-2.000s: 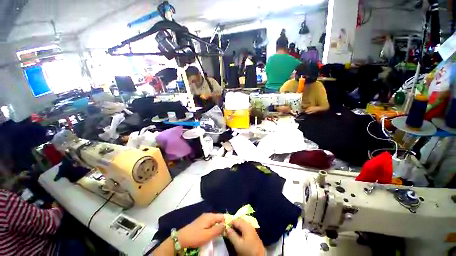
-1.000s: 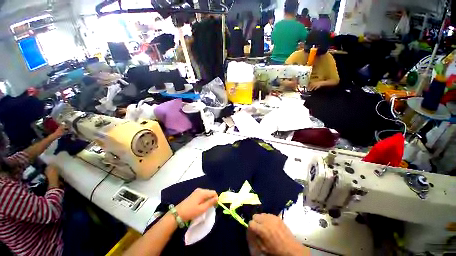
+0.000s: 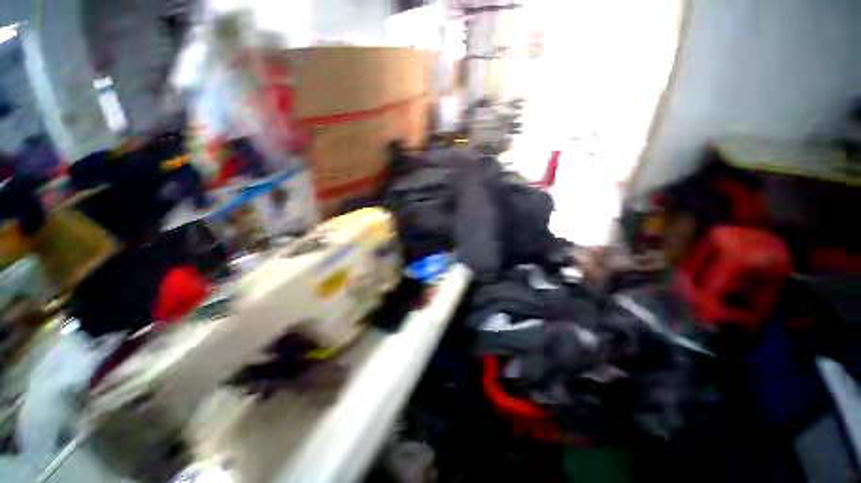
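Note:
Neither of my hands is in view, and the picture is strongly blurred. Nearest in front is the cream sewing machine [image 3: 283, 292], running from the lower left towards the middle. It stands on the white sewing table [image 3: 363, 415], whose edge slants down from the middle. A dark, loose bunch [image 3: 288, 360] lies beside the machine arm; blur hides what it is. The navy pieces and the neon strip are not in view.
A heap of dark grey cloth [image 3: 585, 340] lies right of the table, with a red container rim [image 3: 514, 401] under it. A red object [image 3: 741, 274] is at the right. A large cardboard box [image 3: 363, 118] stands behind. The red cloth [image 3: 179, 292] is at left.
The view has swung far to the right. Both hands, the navy pieces, the neon strip and the other people have left the picture. The cloth heap and cardboard box have come in.

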